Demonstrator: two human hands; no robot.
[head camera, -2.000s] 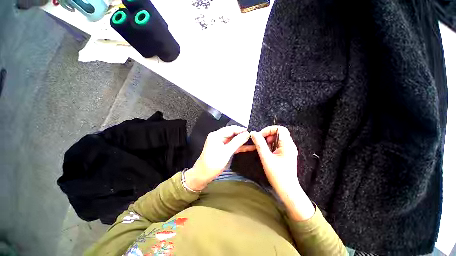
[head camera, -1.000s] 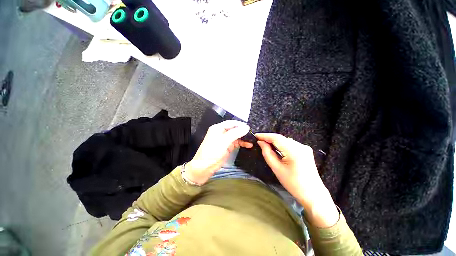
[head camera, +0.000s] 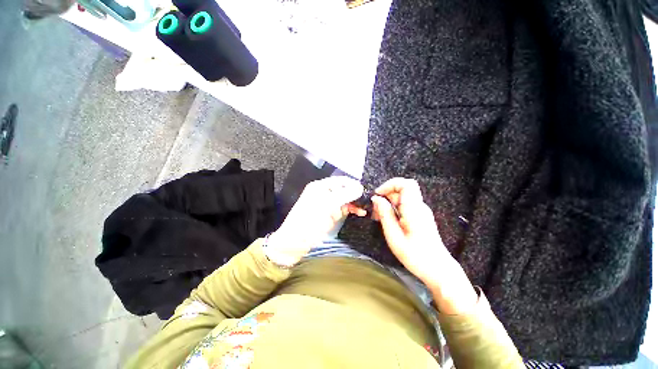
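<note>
A dark speckled woollen coat lies over the table and down beside my lap on the right. My left hand pinches the coat's left edge near the table corner. My right hand is just right of it, thumb and forefinger closed together at the same edge, fingertips almost touching the left ones. A needle or thread between the fingertips is too small to make out. A small pale fleck shows on the coat right of my right hand.
White table bears black thread cones with green ends, a pale teal bottle, white scraps and small dark bits. A black garment pile lies on the grey floor at left.
My right hand first moved slightly right and down with a thin dark item at its fingertips, then came back up to the edge. My left hand stayed nearly in place.
</note>
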